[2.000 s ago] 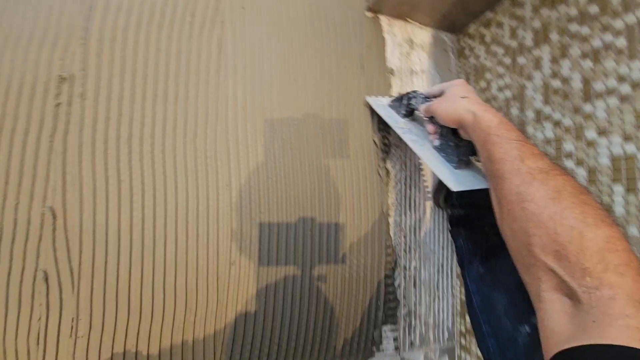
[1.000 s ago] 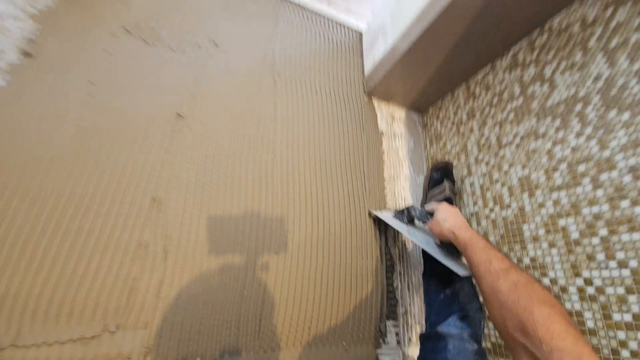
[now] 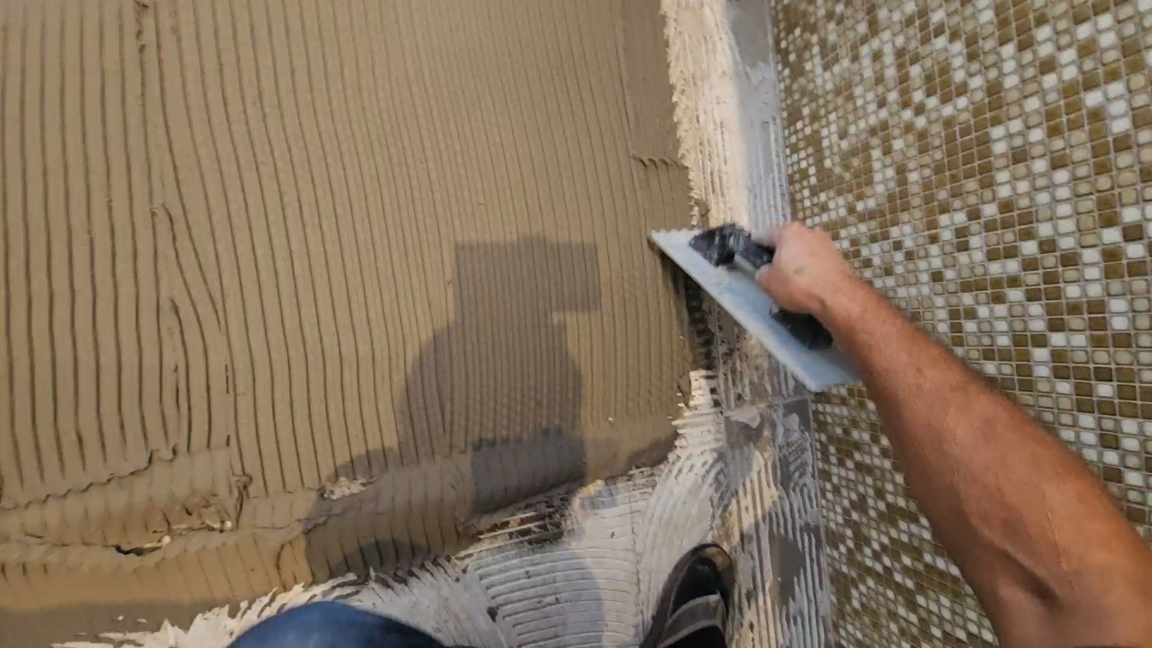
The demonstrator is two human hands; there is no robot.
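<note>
My right hand (image 3: 804,270) grips the black handle of a notched trowel (image 3: 756,310). The trowel's metal blade lies slantwise, its upper left corner at the right edge of the combed thinset mortar (image 3: 360,225) and its lower right end close to the mosaic tile. Long ridges run through the grey-brown mortar, with a small raised line of it above the trowel. My left hand is out of view.
Small brown and white mosaic tiles (image 3: 981,198) cover the surface at right. Dried, ridged whitish mortar (image 3: 576,558) borders the wet bed along the bottom and right. My shoe (image 3: 697,594) and knee (image 3: 333,627) are at the bottom. A shadow falls on the mortar.
My right hand still holds the trowel at the mortar's right edge. The view has shifted strongly toward the bed's lower border, where my shoe and knee now show.
</note>
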